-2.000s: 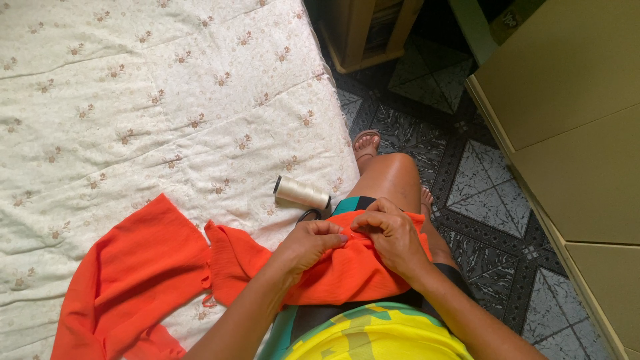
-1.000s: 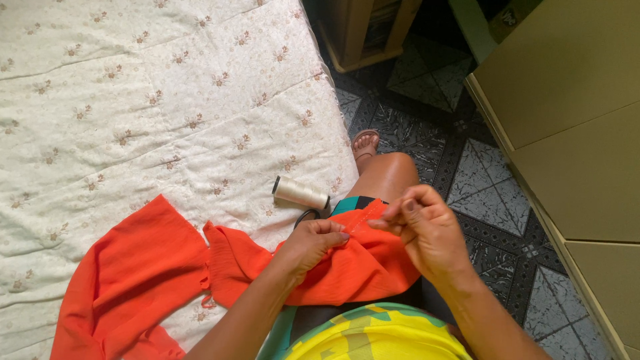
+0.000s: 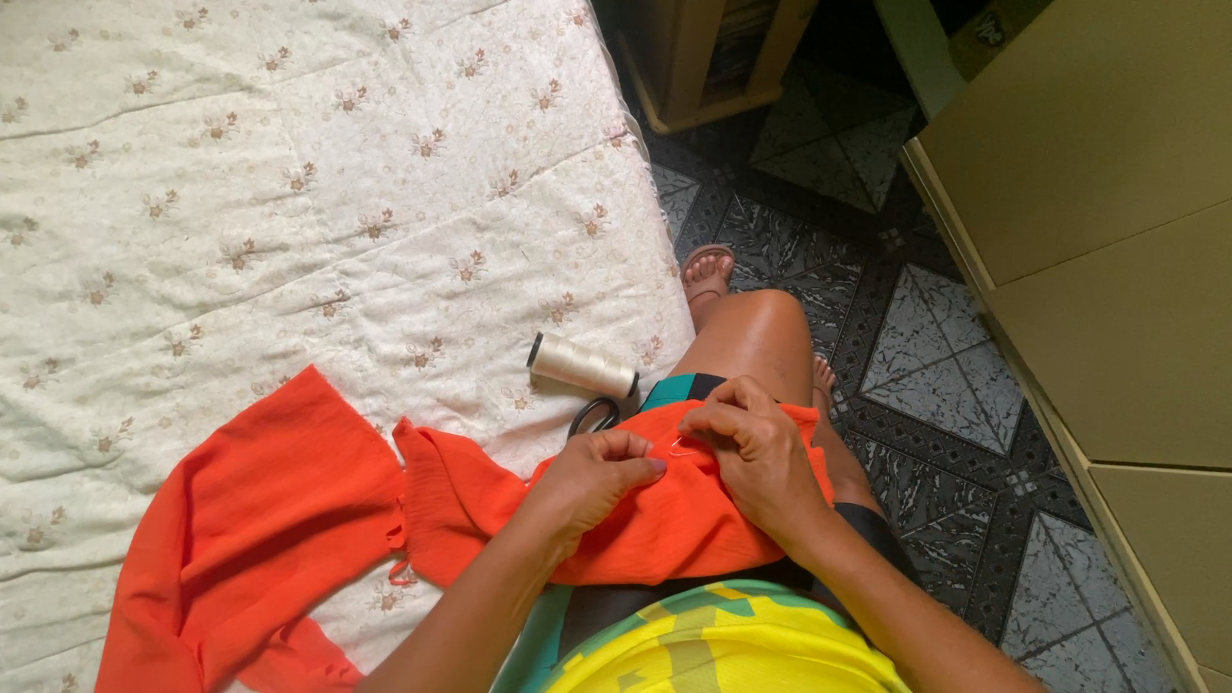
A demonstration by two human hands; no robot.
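Observation:
Orange fabric (image 3: pixel 674 520) lies across my lap, and more of it spreads over the bed to the left. My left hand (image 3: pixel 602 481) pinches the fabric between thumb and fingertips. Just right of it, my right hand (image 3: pixel 751 443) is bent over the cloth with thumb and fingers together; a short loop of pale thread (image 3: pixel 683 449) shows at its fingertips. Whether a needle is between those fingers cannot be made out. A cone of cream thread (image 3: pixel 582 364) lies on its side on the bed, and beside it are black loop handles (image 3: pixel 594 416), partly under the cloth.
The bed, with a floral quilted cover (image 3: pixel 385 192), fills the left side. A beige cabinet (image 3: pixel 1078 289) stands along the right, and a wooden piece of furniture (image 3: pixel 717 67) stands beyond the bed's edge. Patterned tiles (image 3: pixel 948 356) cover the floor between them.
My right hand, raised to the right of the cloth a second ago, is back down at it near my left hand. My left hand stays at about the same place on the fabric.

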